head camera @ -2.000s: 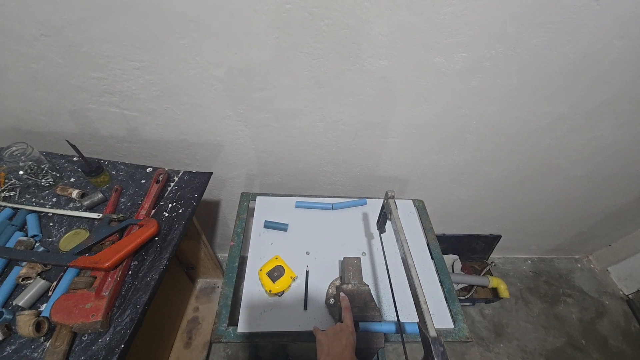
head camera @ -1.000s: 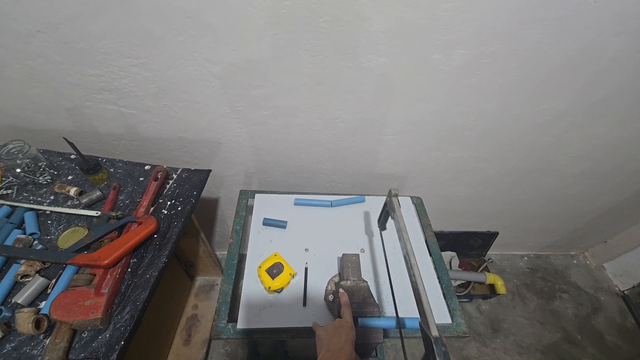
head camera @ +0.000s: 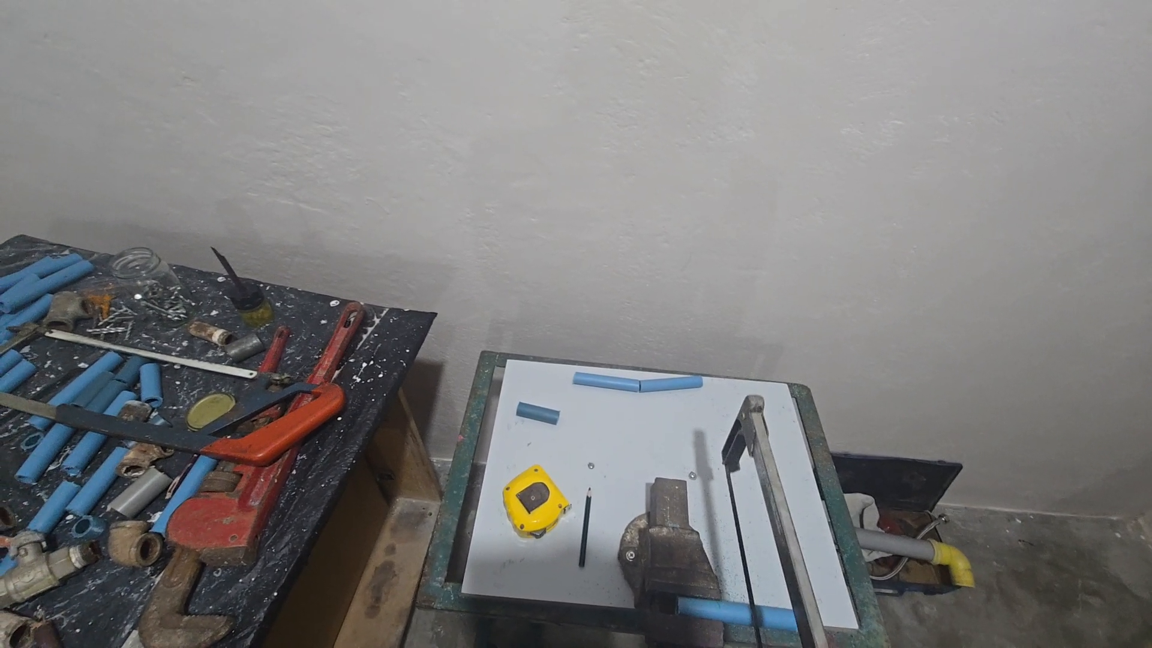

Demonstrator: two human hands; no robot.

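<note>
Neither of my hands shows in the head view now. A bench vise (head camera: 670,549) at the front of the white board (head camera: 540,567) has a blue plastic pipe (head camera: 742,614) at its jaws. The metal frame of a hacksaw (head camera: 781,522) slants over that pipe, its blade crossing in front; its lower end is cut off by the view. Left of the vise lie a dark pencil (head camera: 586,529) and a yellow tape measure (head camera: 535,500). Toward the back of the board are a short blue pipe piece (head camera: 537,413) and two longer pieces (head camera: 607,382) end to end.
On the left, a dark table (head camera: 396,337) bears a red pipe wrench (head camera: 216,526), an orange-handled hacksaw (head camera: 279,432), blue pipe pieces (head camera: 67,445), fittings and a glass jar (head camera: 139,263). An open case (head camera: 900,468) with a yellow elbow (head camera: 952,565) stands on the floor at right.
A hand that pointed at the vise in both earlier frames has left the view. The view has shifted somewhat toward the left table.
</note>
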